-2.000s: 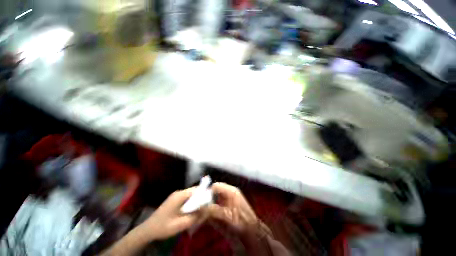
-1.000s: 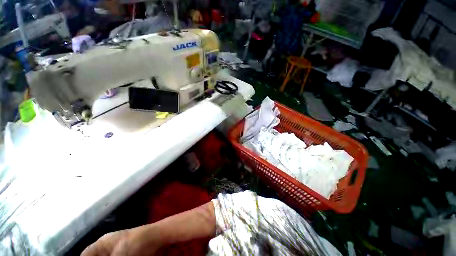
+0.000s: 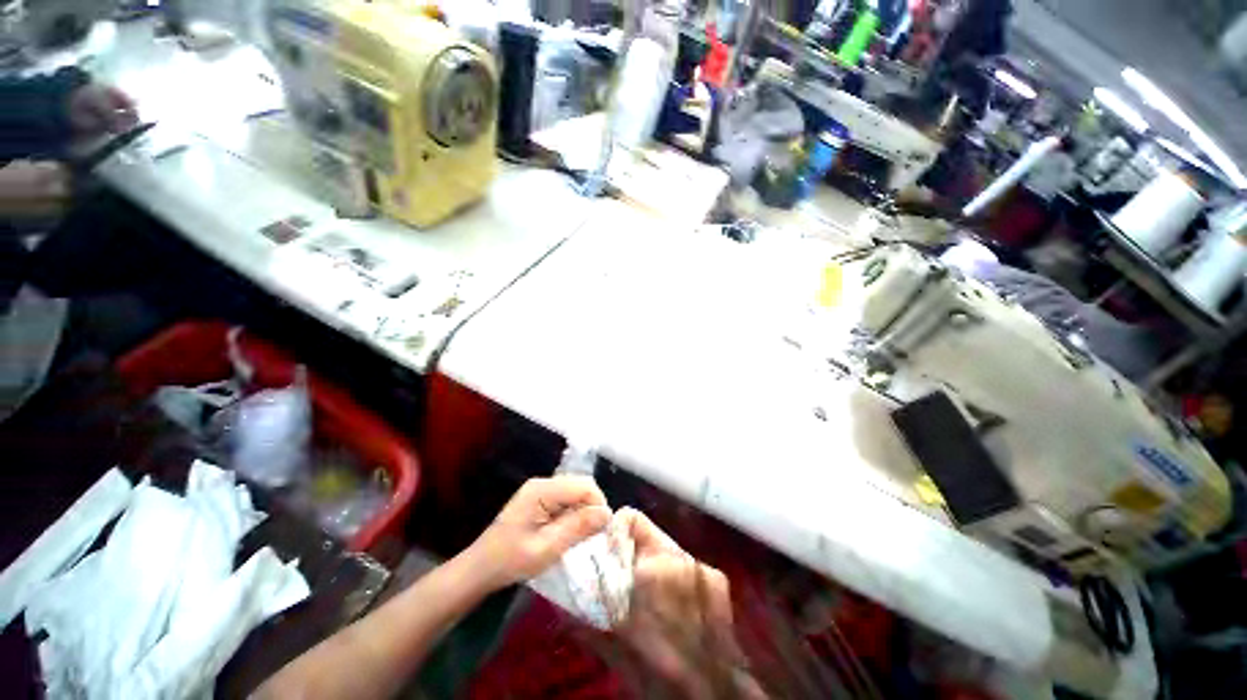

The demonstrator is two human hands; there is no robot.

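A small white fabric piece (image 3: 591, 581) is bunched between my two hands, over a red-covered lap in front of the table edge. My left hand (image 3: 540, 531) pinches its upper left side with the fingertips. My right hand (image 3: 677, 595) grips its right side; its lower part is slightly blurred. Another small white piece (image 3: 577, 461) hangs at the table's front edge just beyond my hands. White cut pieces (image 3: 151, 581) lie overlapping on a dark board (image 3: 294, 622) at the lower left.
The white table (image 3: 615, 342) holds a yellow machine (image 3: 390, 110) at left and a cream machine (image 3: 1080, 410) at right, with a black phone (image 3: 953, 458) against it. Black-handled scissors (image 3: 1108, 614) lie near its end. A red basket (image 3: 404, 472) holds clear bags. Another person's hand (image 3: 103, 110) is far left.
The view has swung from the right machine and orange-red basket back to the left and centre. Both hands and the small white piece are in view again; a second ago only one arm and hand showed.
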